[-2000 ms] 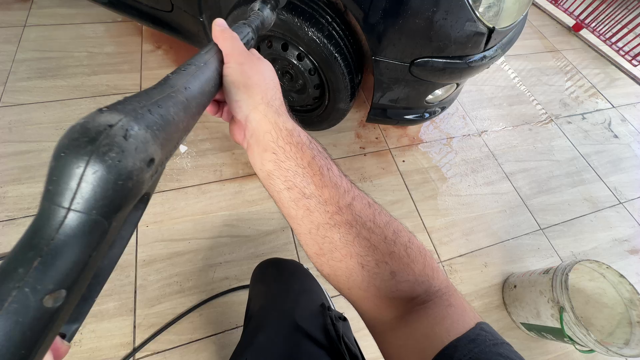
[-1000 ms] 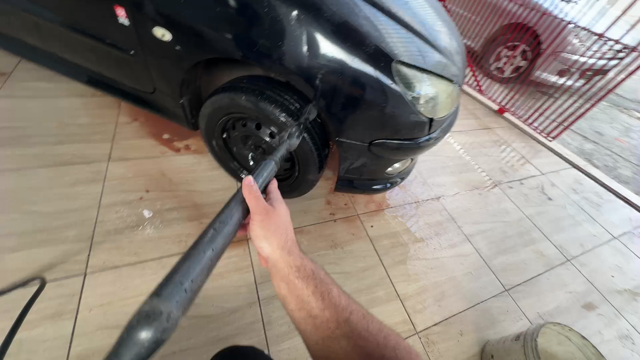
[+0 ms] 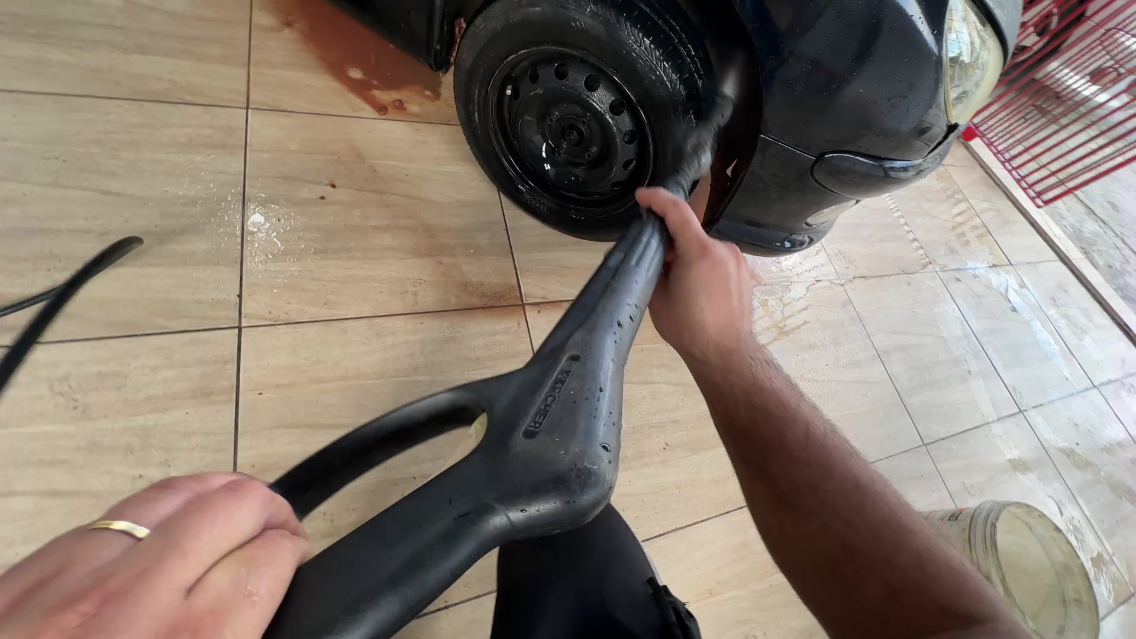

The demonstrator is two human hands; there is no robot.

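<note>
A black Kärcher pressure washer gun (image 3: 568,426) runs from the bottom left up toward a black car's front wheel (image 3: 572,133). My left hand (image 3: 177,559), with a ring on one finger, grips its rear handle. Farther forward, my right hand (image 3: 701,275) holds the barrel, thumb along the top. The tip of the gun is blurred beside the tyre's tread, near the wheel arch (image 3: 737,133). Water drops dot the gun, and the tyre and steel rim look wet.
A whitish bucket (image 3: 1034,568) stands on the tiled floor at the lower right. Part of a black hose (image 3: 71,284) lies at left. Reddish-brown liquid (image 3: 355,53) stains tiles behind the wheel. A red metal grille (image 3: 1056,98) stands at upper right.
My left hand has come into fuller view on the gun's rear handle. The gun's tip has shifted from over the wheel's face a second ago to the tread side by the arch.
</note>
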